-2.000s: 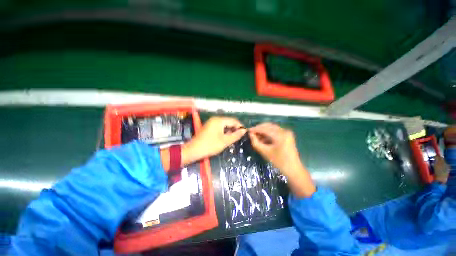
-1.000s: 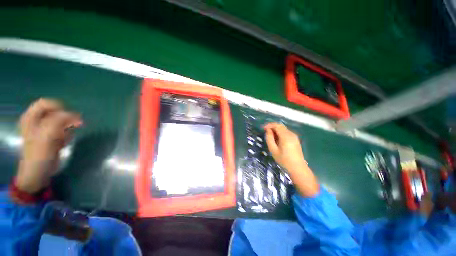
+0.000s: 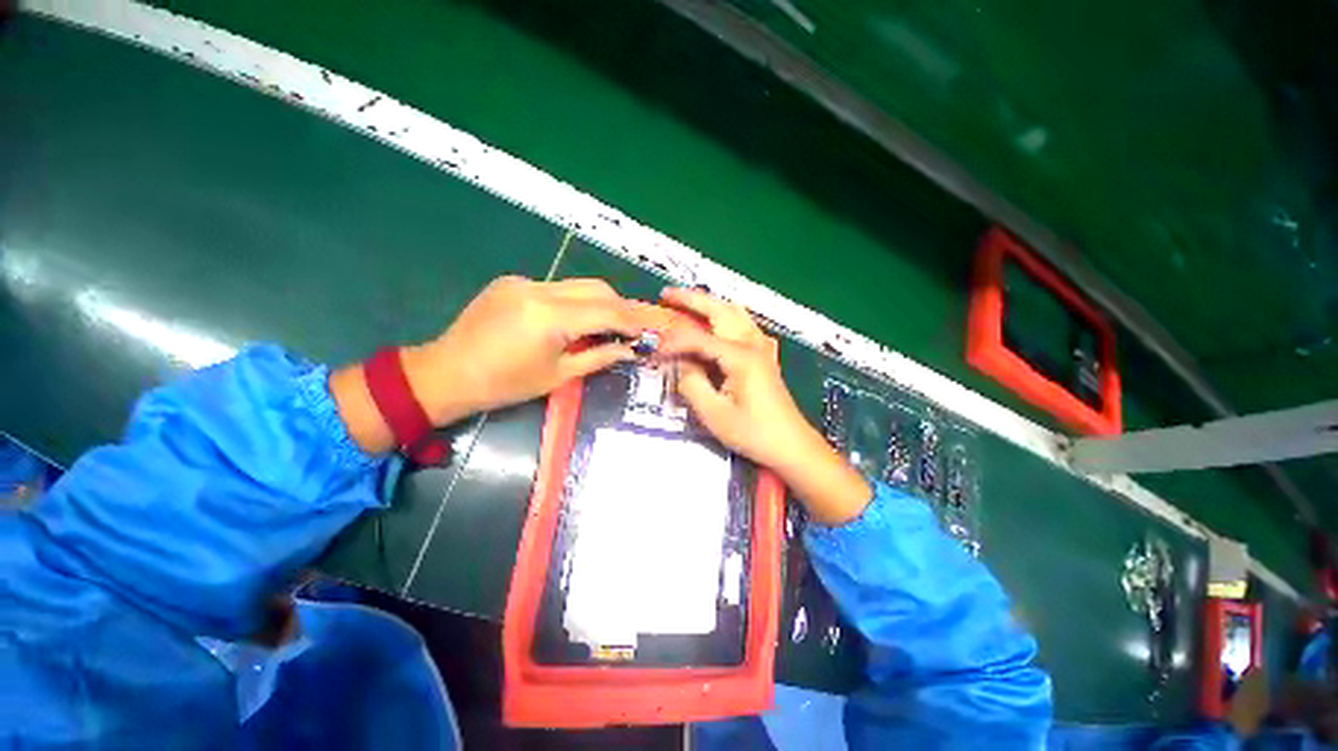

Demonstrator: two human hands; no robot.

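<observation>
An open tablet unit (image 3: 647, 536) with a large white rectangle lies in a red frame (image 3: 638, 695) in front of me. My left hand (image 3: 531, 346), with a dark red wrist strap (image 3: 393, 401), is at the unit's top end. My right hand (image 3: 734, 379) is there too, its fingertips meeting the left ones. The fingertips of both hands are over a small silvery part (image 3: 644, 346) at the top end. Whether either hand grips it is hidden by the fingers.
A clear blister tray (image 3: 907, 467) lies right of the frame, partly under my right forearm. A worn white rail (image 3: 572, 213) runs behind the bench. Beyond it is another red frame (image 3: 1043, 333). Loose silvery parts (image 3: 1148, 578) and a further red frame (image 3: 1231, 647) are far right, beside a co-worker's hand.
My left hand has come from the far left to the tablet's top end. My right hand has moved from over the blister tray to the same spot. The view has shifted and turned.
</observation>
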